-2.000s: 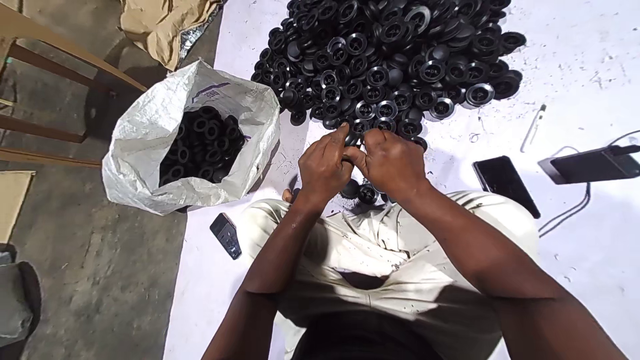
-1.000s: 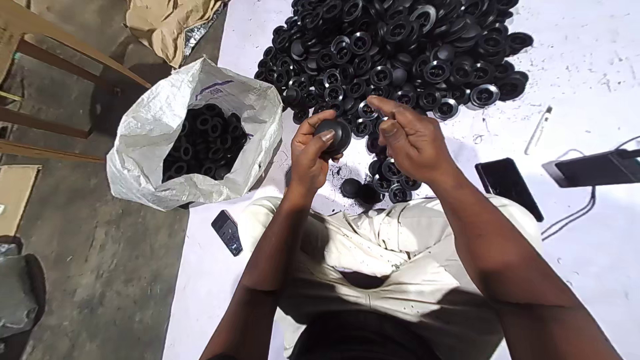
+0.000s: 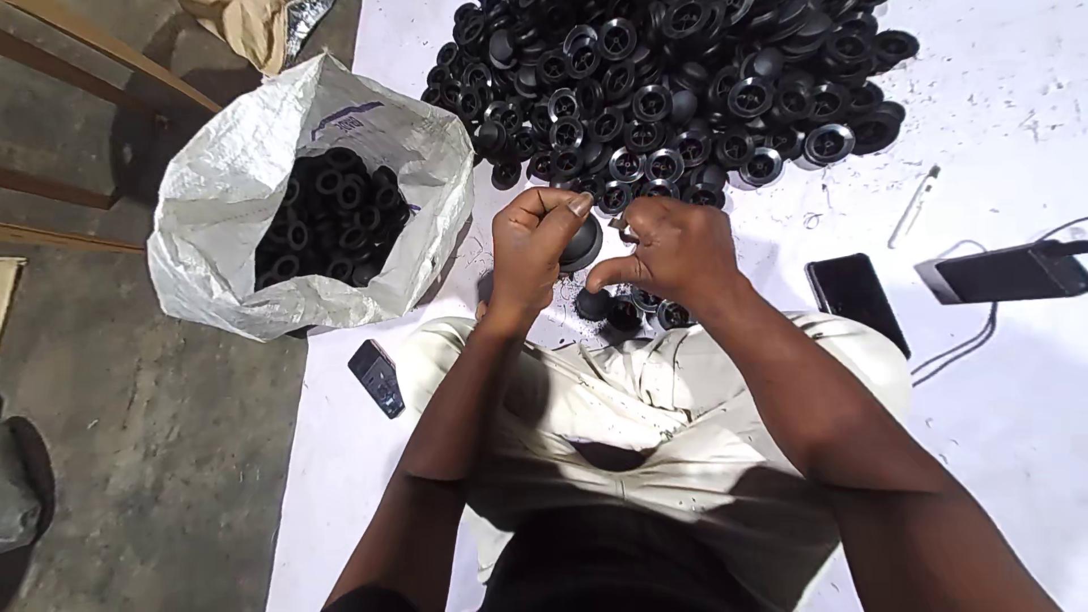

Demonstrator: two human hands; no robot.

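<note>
My left hand [image 3: 534, 246] grips a round black plastic cap [image 3: 581, 246], its domed side showing between the fingers. Close by on the right, my right hand [image 3: 671, 246] has its fingers curled around a small metallic piece [image 3: 626, 231], possibly a blade, with the thumb pointing left. Beyond both hands lies a large pile of round black plastic caps [image 3: 651, 102], many with spoked insides showing. Several more caps [image 3: 626, 313] lie on the white sheet between my hands and my lap.
A white woven sack [image 3: 204, 246] holding black rings [image 3: 348, 191] stands at the left. A small phone [image 3: 376, 378] is beside my left knee. By my right knee are a dark phone [image 3: 857, 302], a cabled black device [image 3: 1003, 274] and a slim pen-like tool [image 3: 914, 206].
One second ago my hands were farther apart, with the cap upright in my left hand; now they are closer together. Two seconds ago they were touching.
</note>
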